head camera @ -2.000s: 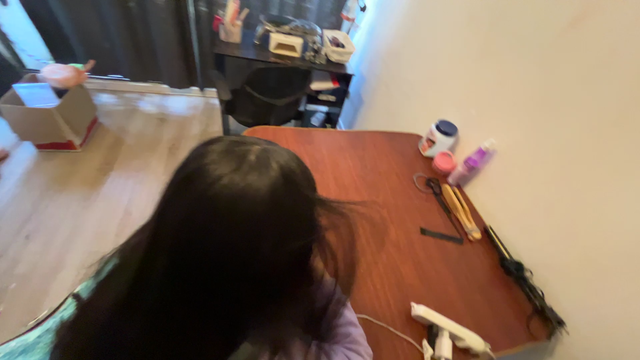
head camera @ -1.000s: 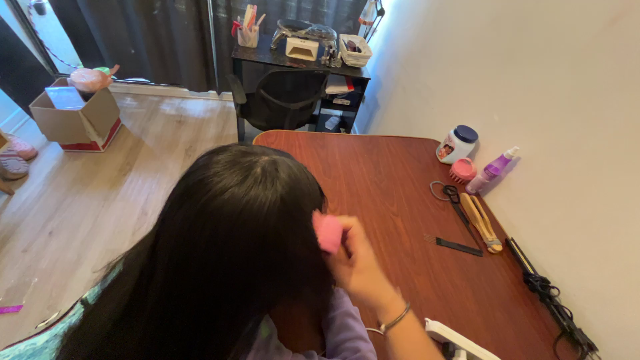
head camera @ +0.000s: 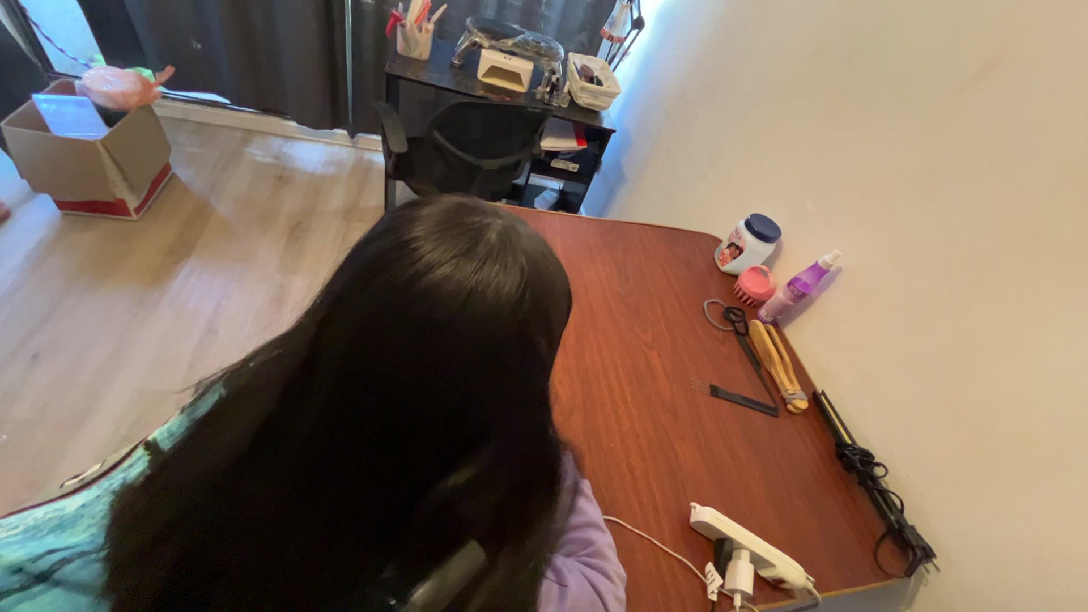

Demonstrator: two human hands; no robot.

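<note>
A person with long, dark, straight hair and a lilac sleeve sits at a reddish-brown wooden table, seen from behind and above. Neither my left hand nor my right hand shows in the head view. Low over the hair is a blurred greyish object that I cannot identify. Toward the table's right side lie black scissors, wooden brushes or clamps, a black comb, a pink scalp brush, a purple spray bottle and a white jar with a dark lid.
A hair iron with a bundled black cord lies along the wall edge. A white power strip with a plug and cable sits at the near table edge. Beyond are a black office chair, a dark desk and a cardboard box.
One second ago a hand with a bracelet held a pink object against the right side of the hair; that hand and object are now out of view.
</note>
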